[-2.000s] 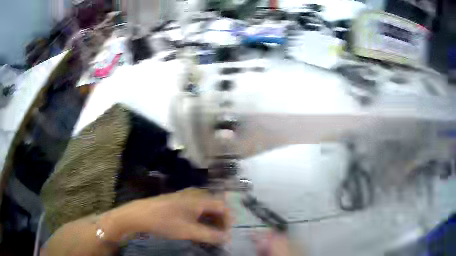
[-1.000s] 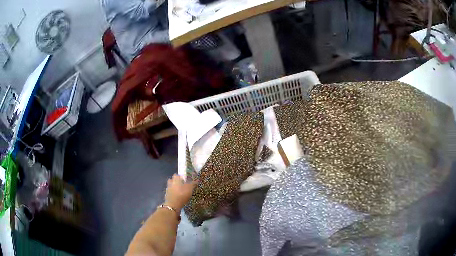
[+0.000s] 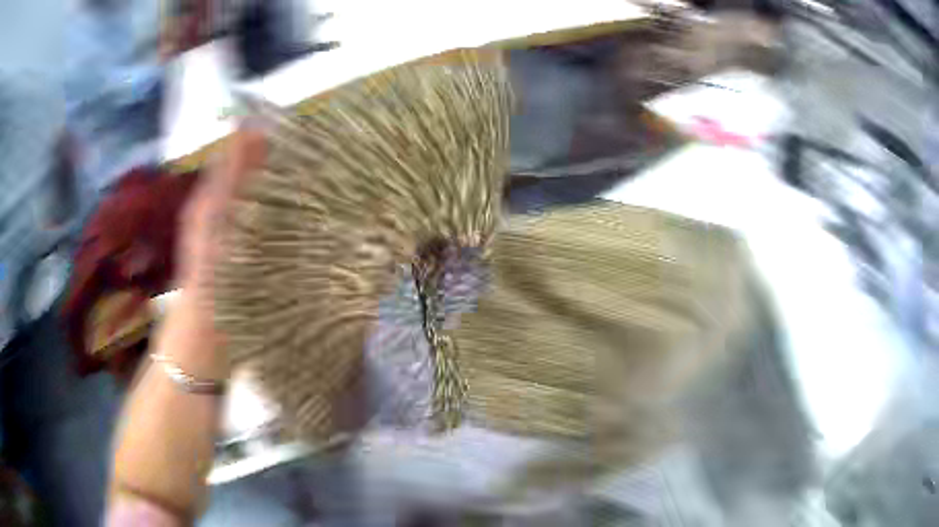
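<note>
The frame is strongly blurred. My left hand is raised at the left, with a thin bracelet on the wrist. It holds the patterned fabric up by its upper left edge, and the cloth hangs to the right of the hand. More patterned fabric lies to the right. Grey-silver fabric shows between and below the two patterned parts. My right hand is not in view.
A white table with a wooden edge crosses the top. Dark red cloth is at the left. A white surface runs down the right, with a pink object near its top. Part of the white basket shows low at the left.
My left hand has moved from the basket's near left corner up and to the left, lifting a patterned piece with it. The camera view has turned right, from the sewing machine earlier to the basket.
</note>
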